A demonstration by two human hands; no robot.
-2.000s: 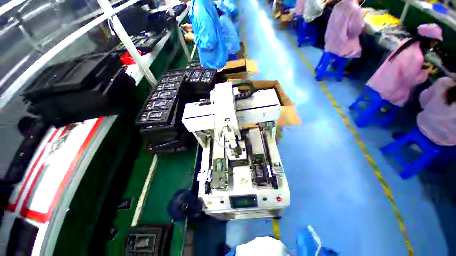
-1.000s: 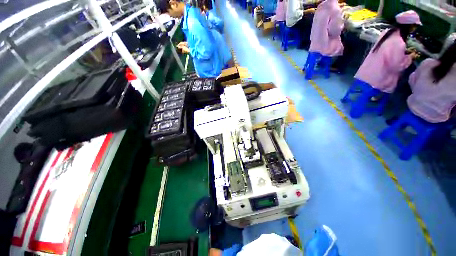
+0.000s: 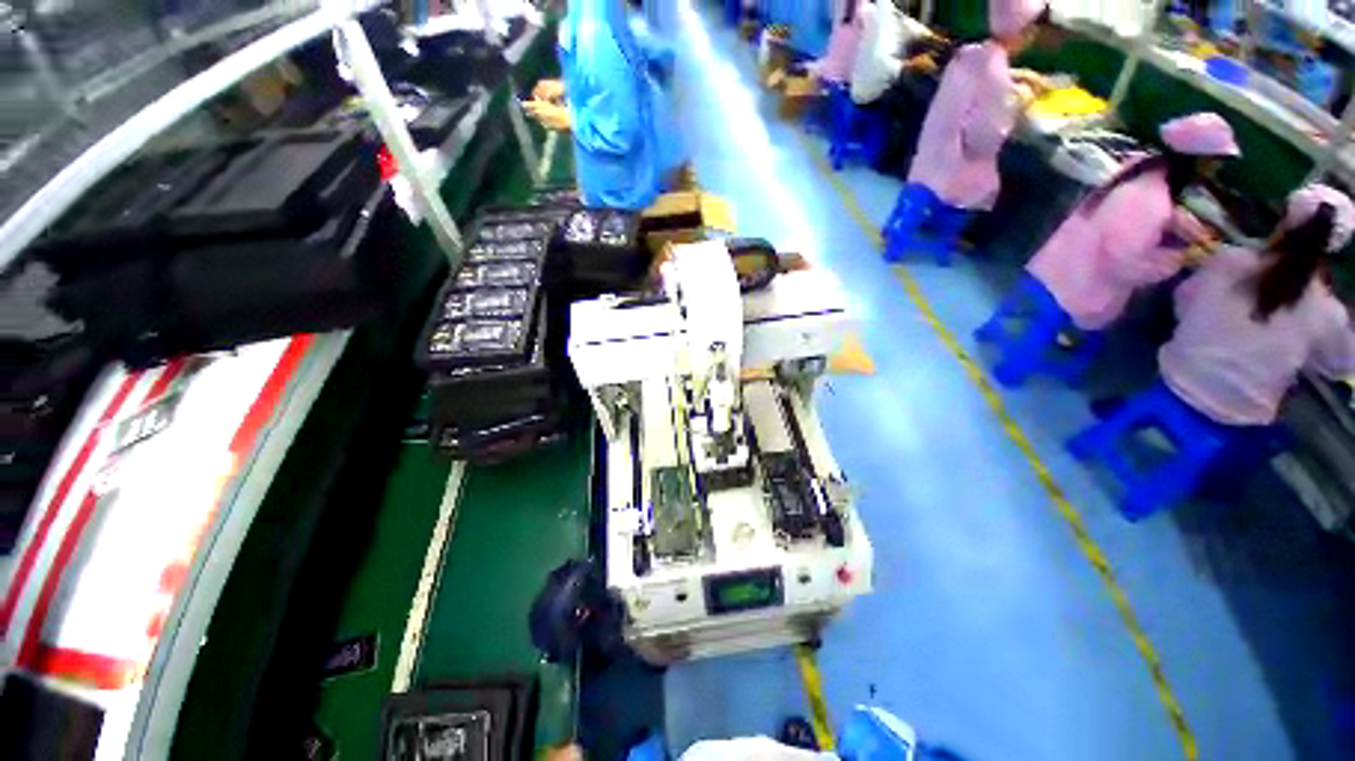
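The white bench machine stands in front of me. A greenish fixture sits on its left slide and a dark fixture on its right slide. Its upright head is between them. A black tray with a unit showing is cut off by the bottom edge at left. A small skin-coloured bit of my left hand shows at the bottom edge, right of this tray; its fingers and any hold are hidden. My right hand is not in view; only blue and white clothing shows at the bottom.
Stacked black trays with units stand behind left on the green bench. A round dark object is at the machine's left front corner. A loose dark unit lies on the bench. A white red-marked shelf is left; seated workers are right.
The view has swung, so the machine sits further left than one second ago. The bit of my left hand has moved left, nearer the front tray. The fixtures look unchanged.
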